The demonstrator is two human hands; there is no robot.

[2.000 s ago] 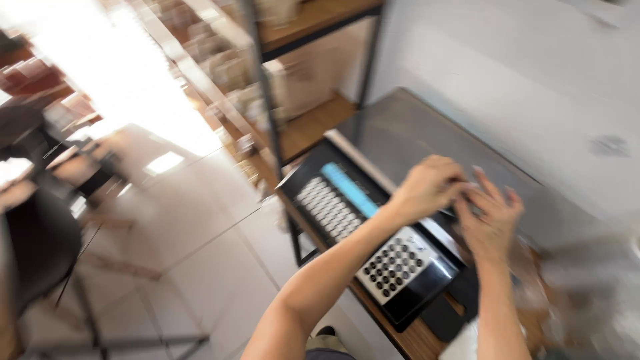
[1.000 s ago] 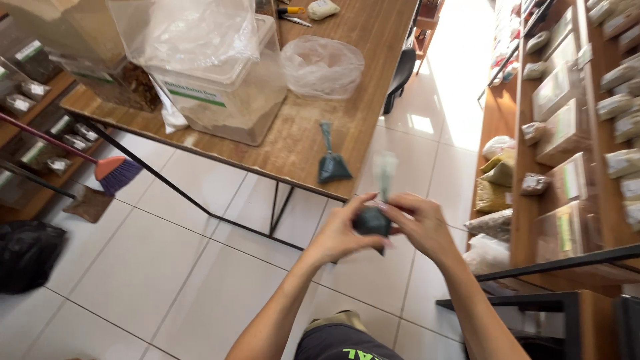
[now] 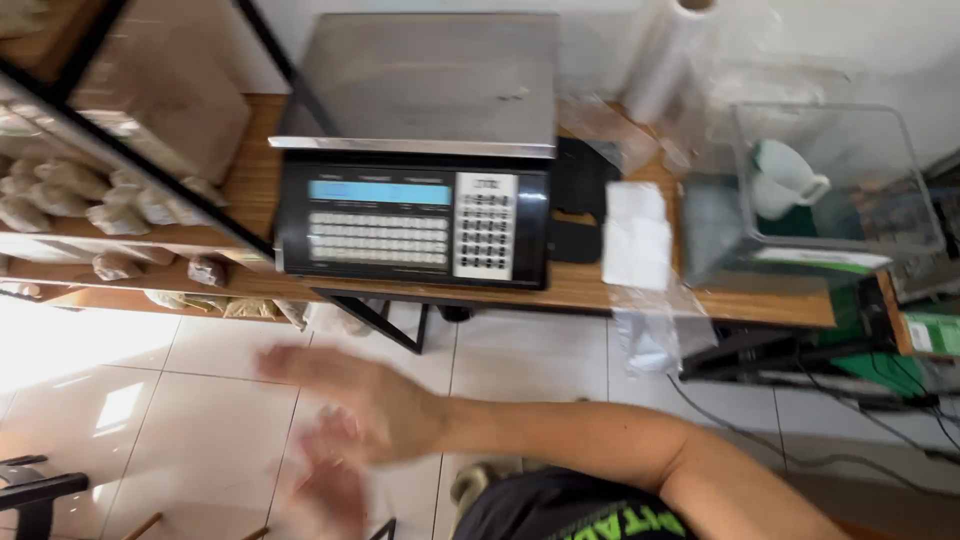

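My right hand (image 3: 360, 390), blurred, reaches leftward over the tiled floor, below the front edge of the counter. Just under it my left hand (image 3: 330, 480) is more strongly blurred and partly overlapped by it; whether either holds anything cannot be told. Beyond the hands a digital weighing scale (image 3: 412, 217) with a lit blue display and keypad stands on the wooden counter, nothing lying on its metal platform (image 3: 435, 75). To its right lie white paper slips (image 3: 637, 232) and clear plastic bags (image 3: 652, 330).
A clear bin (image 3: 832, 247) holding a white scoop (image 3: 787, 180) and dark green powder stands at the right. Near it is a roll of plastic film (image 3: 667, 60). Shelves with small filled bags (image 3: 67, 187) and a black metal frame (image 3: 135, 150) are at the left. Cables (image 3: 750, 431) cross the floor.
The view has swung from the wooden table back to the scale. The small dark green bag that was between my hands a second ago cannot be seen now.
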